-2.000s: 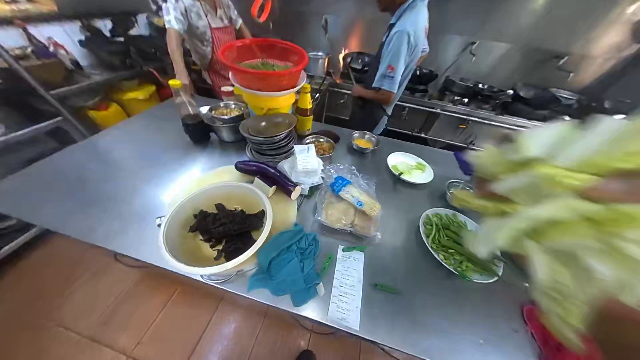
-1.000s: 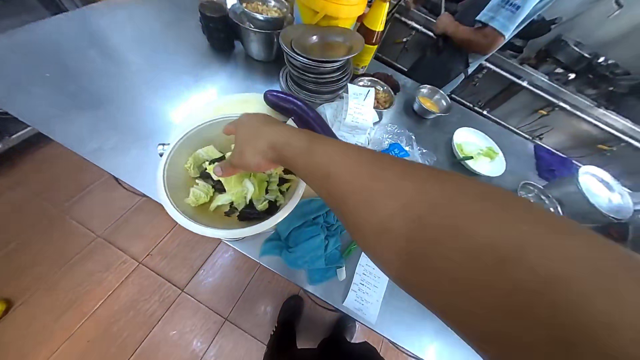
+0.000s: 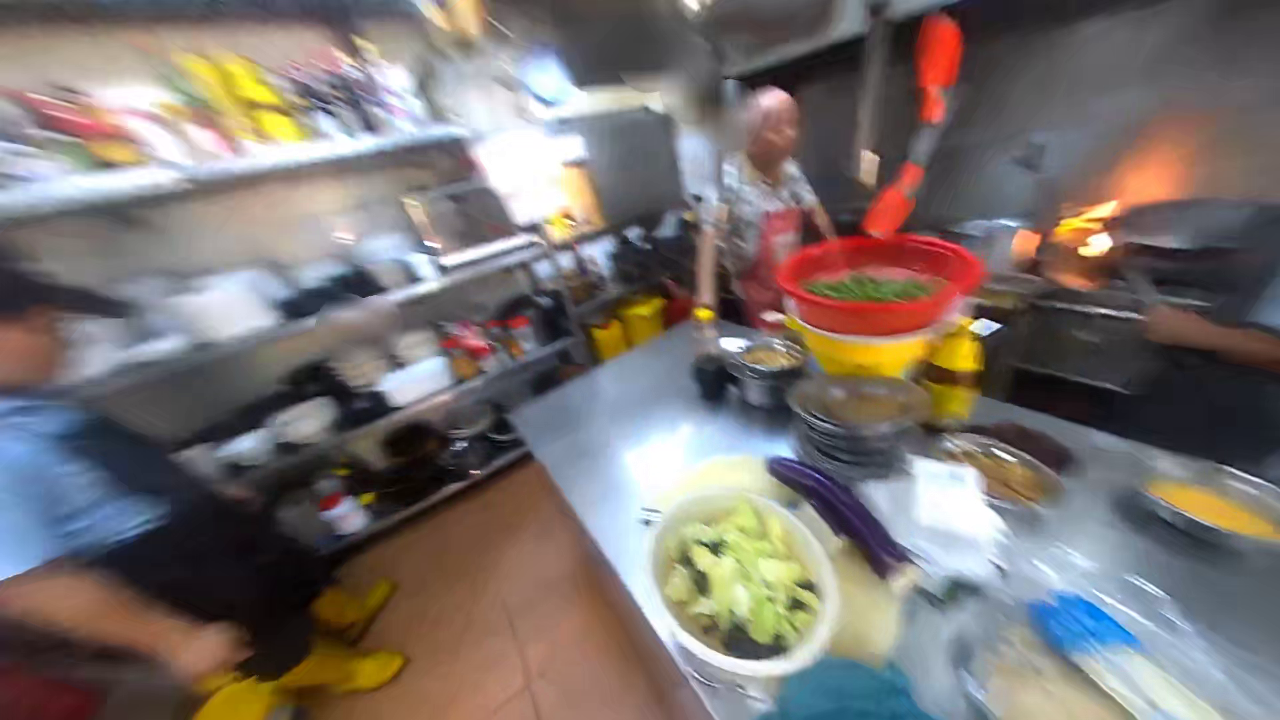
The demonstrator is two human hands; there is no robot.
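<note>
Neither of my hands shows in the head view now. A white bowl (image 3: 745,585) near the table edge holds cut leafy greens over dark pieces. Behind it, a purple eggplant (image 3: 838,512) lies slantwise, partly over a pale round board. Part of a teal cloth (image 3: 845,692) shows in front of the bowl. At the right lie clear plastic packages with a blue-marked pack (image 3: 1085,625). A white paper slip (image 3: 948,495) rests on a plastic bag beside stacked metal dishes (image 3: 855,425).
A red basket (image 3: 880,290) of greens sits on a yellow bucket. Metal bowls (image 3: 1215,505) stand at right. A co-worker (image 3: 90,510) in yellow boots is at left, another (image 3: 765,200) behind the table, and a third person's arm (image 3: 1215,335) near a flaming stove. Shelves line the left wall.
The hand over the white bowl has left the view. Two seconds ago the bowl held only dark pieces; leafy greens now lie on top. The view has swung left and up.
</note>
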